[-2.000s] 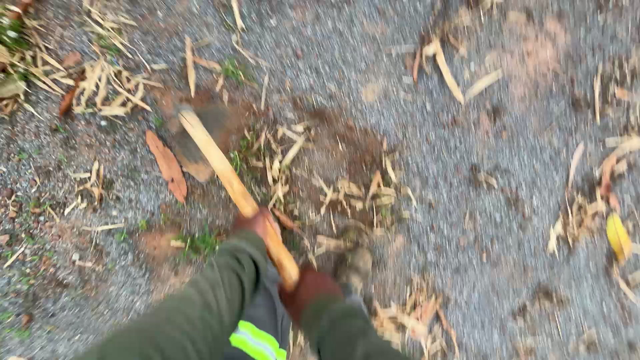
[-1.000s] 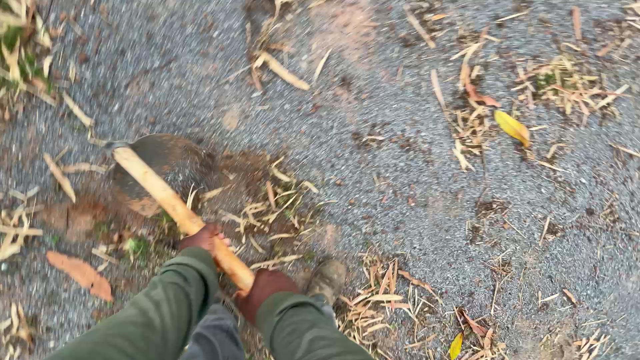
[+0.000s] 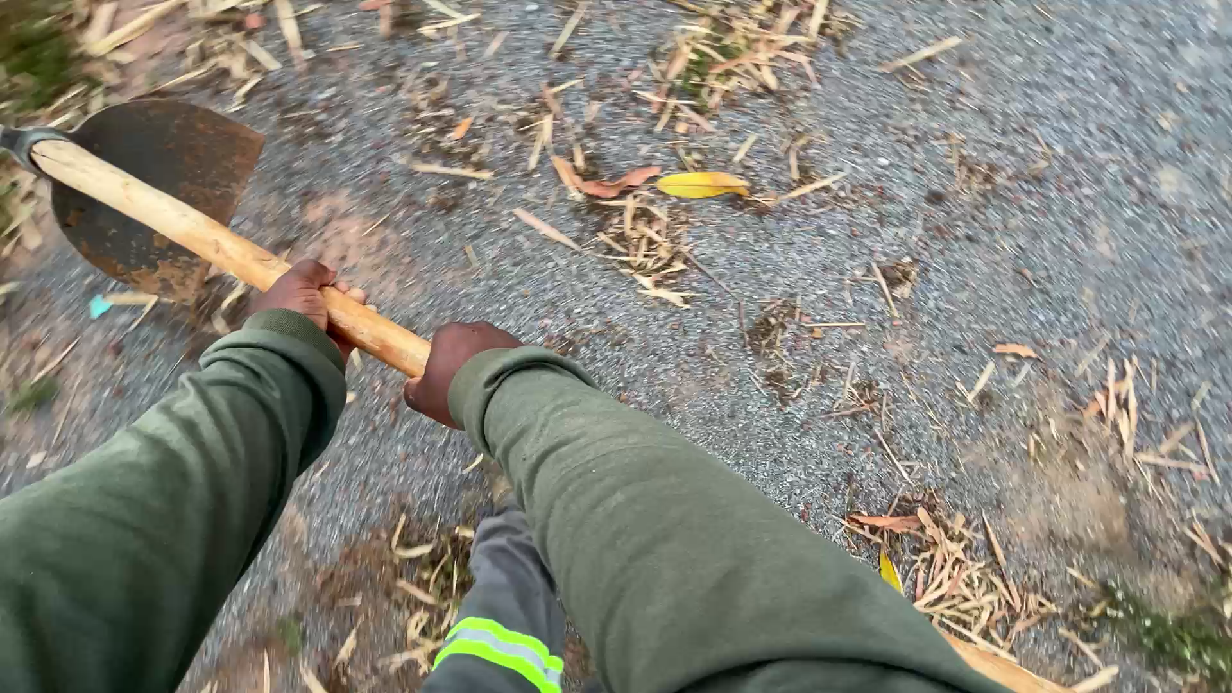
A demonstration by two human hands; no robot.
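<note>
A hoe with a wide, rusty metal blade (image 3: 159, 192) and a pale wooden handle (image 3: 217, 241) reaches in from the upper left. My left hand (image 3: 303, 298) is closed around the middle of the visible handle, while my right hand (image 3: 457, 366) grips it lower down, at its near end in view. Beneath the blade the ground is partly hidden, and I cannot tell whether the metal touches it. Both arms wear green sleeves.
Gray gravelly ground (image 3: 597, 356) bears scattered dry plant scraps (image 3: 645, 245) and a yellow leaf (image 3: 703, 185). My trouser leg with a reflective band (image 3: 500, 654) shows at the bottom. Green grass (image 3: 38, 58) grows at the upper left.
The view has shifted over the ground. The hoe blade now shows broadly at the upper left, above the handle's far end, and both hands have stayed on the handle.
</note>
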